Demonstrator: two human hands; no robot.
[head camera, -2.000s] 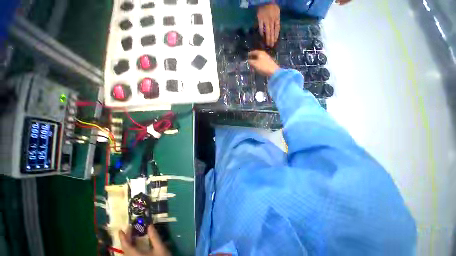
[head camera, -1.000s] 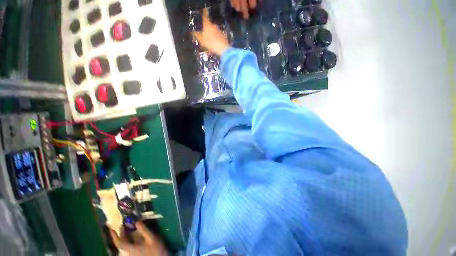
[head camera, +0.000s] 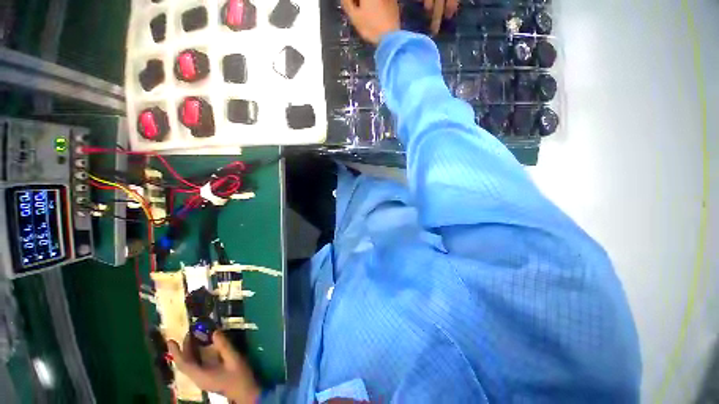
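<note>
A round black watch module (head camera: 203, 331) with a small blue-lit screen stands at the test fixture, against its cream strip (head camera: 170, 308). A second dark module (head camera: 202, 303) is just above it in the picture. My left hand (head camera: 217, 364) is around the lit module, with a fingertip at its edge and the thumb apart over the strip; whether it grips is unclear. My right hand (head camera: 374, 17) reaches over the left part of the clear blister tray (head camera: 355, 136) of black modules. The top edge cuts off its fingers, so any hold is hidden.
A white foam tray (head camera: 264, 132) holds black and red-faced modules. Another person's hand (head camera: 438, 9) is over the blister tray. A power supply (head camera: 37, 225) with lit digits stands far left. Red wires (head camera: 229, 186) lie bundled on the green mat (head camera: 268, 213). Pale floor is at right.
My right hand has moved from the blister tray's middle to its left side. The second module's lit display is now dark. My left hand stays at the fixture. The camera view has shifted.
</note>
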